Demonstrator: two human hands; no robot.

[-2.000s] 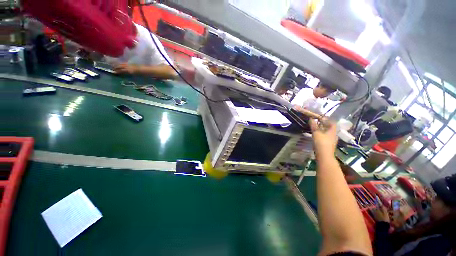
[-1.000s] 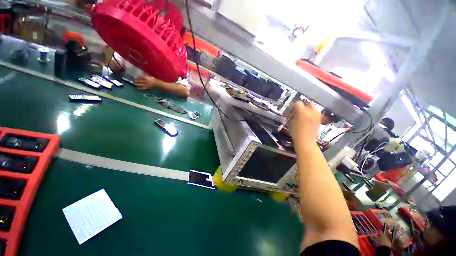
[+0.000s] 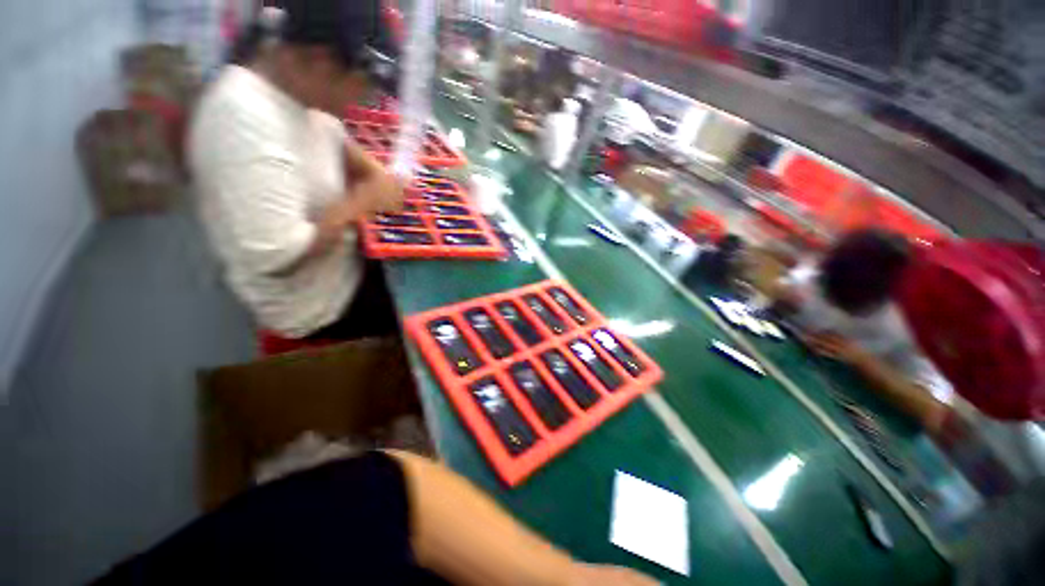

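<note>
An orange-red tray (image 3: pixel 534 378) lies on the green bench in front of me, with black phones (image 3: pixel 504 414) in pockets in two rows. A white label sheet (image 3: pixel 650 521) lies flat on the bench to the right of the tray. My left forearm comes from a dark sleeve at the bottom and reaches right. My left hand is cut off by the bottom edge, so its fingers and anything in them are hidden. My right hand is out of the picture.
Another person in a white top (image 3: pixel 258 172) stands at the left by a second filled tray (image 3: pixel 441 248). A cardboard box (image 3: pixel 309 395) is beside the bench. Phones (image 3: pixel 737 357) lie beyond the pale strip. A red fan (image 3: pixel 985 326) and another person's arm (image 3: pixel 888 378) are at the right.
The view has swung left, bringing the full tray, box and standing person in. The grey machine and my right hand have left the picture. My left forearm has appeared.
</note>
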